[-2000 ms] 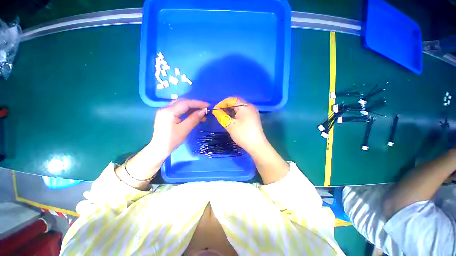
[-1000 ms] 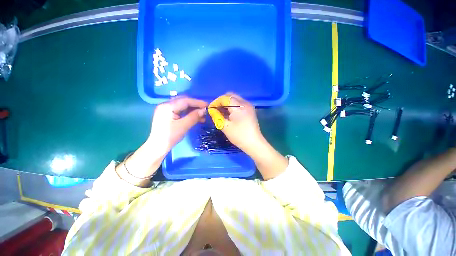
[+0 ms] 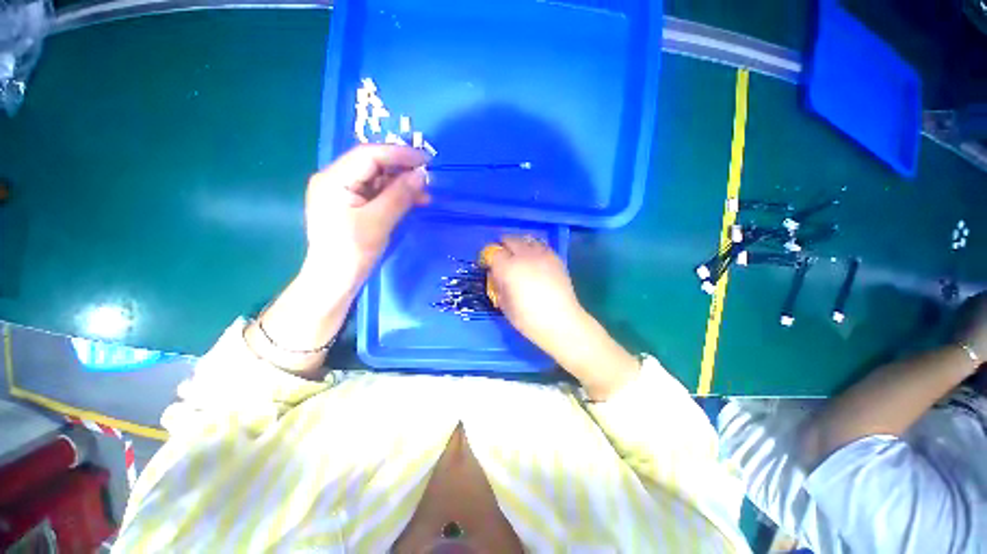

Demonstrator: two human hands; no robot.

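My left hand [image 3: 363, 206] pinches a small white housing at its fingertips, mostly hidden, with a dark wire [image 3: 476, 167] sticking out to the right over the larger blue tray [image 3: 645, 119]. My right hand [image 3: 520, 284], with yellow-orange finger cots, is down in the smaller blue tray [image 3: 460, 365] at the right side of a bunch of dark wires [image 3: 463, 290]. Its fingertips are partly hidden, so I cannot tell whether it grips a wire. Loose white housings [image 3: 370, 111] lie at the left of the larger tray.
Black harnesses with white ends [image 3: 793, 243] lie on the green worktop [image 3: 162, 162] at and beyond the yellow line [image 3: 726, 238]. A tilted blue tray [image 3: 863, 92] is at upper right. Crumpled clear plastic [image 3: 20, 43] is at the far upper left. Another person's arm [image 3: 893, 406] is at lower right.
My hands have parted. My left hand has moved up and left with the housing and wire. My right hand has let go of the wire and moved down into the smaller tray.
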